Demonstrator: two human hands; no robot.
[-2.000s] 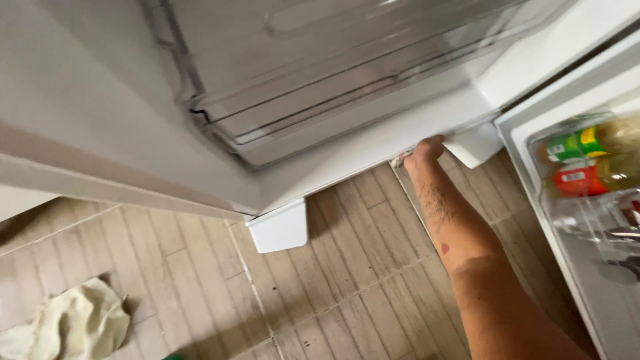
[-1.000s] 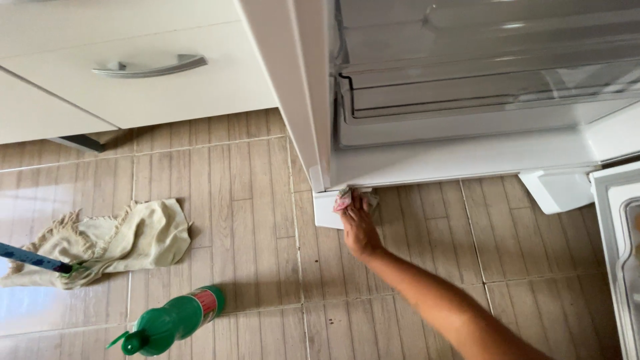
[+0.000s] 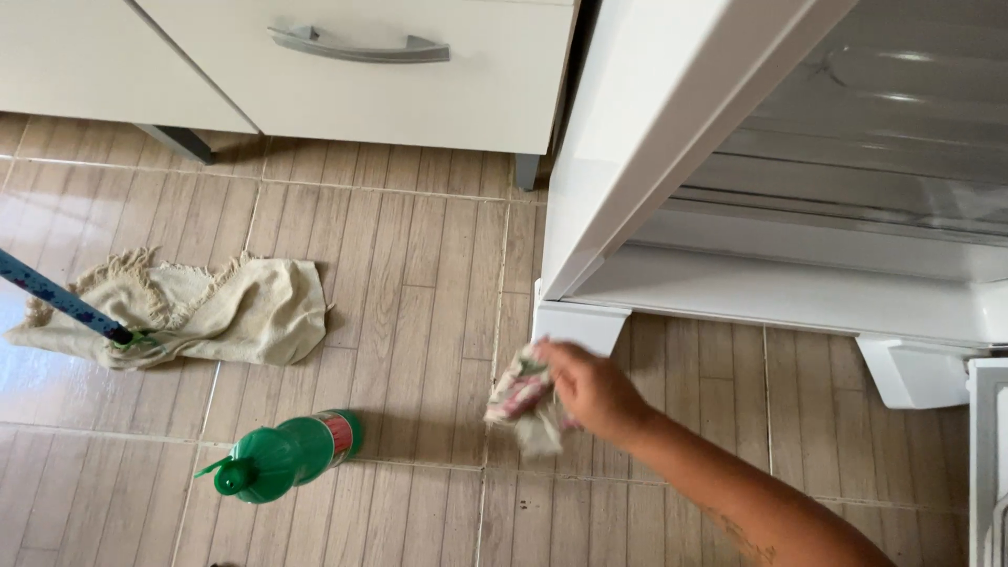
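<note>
My right hand (image 3: 594, 390) grips a crumpled, patterned cloth (image 3: 524, 398), blurred, just below the white left foot (image 3: 583, 324) of an open refrigerator (image 3: 669, 157). Left of the hand a green plastic bottle (image 3: 295, 453) stands on the wood-look tile floor, its flip cap open. Beyond the bottle lies a damp-looking beige floor cloth (image 3: 268, 311) with frayed edges, and the end of a blue patterned pole (image 3: 63, 299) rests on it. My left hand is outside the view.
A white cabinet with a drawer handle (image 3: 358, 47) runs along the top left, on grey legs (image 3: 526, 169). The refrigerator's second foot (image 3: 913, 374) and its open door (image 3: 988, 457) are at the right. Clear drawers (image 3: 866, 173) sit inside the refrigerator.
My right hand moved from under the refrigerator's front edge to its left foot, and is now just off that foot, cloth still held. The view has shifted left.
</note>
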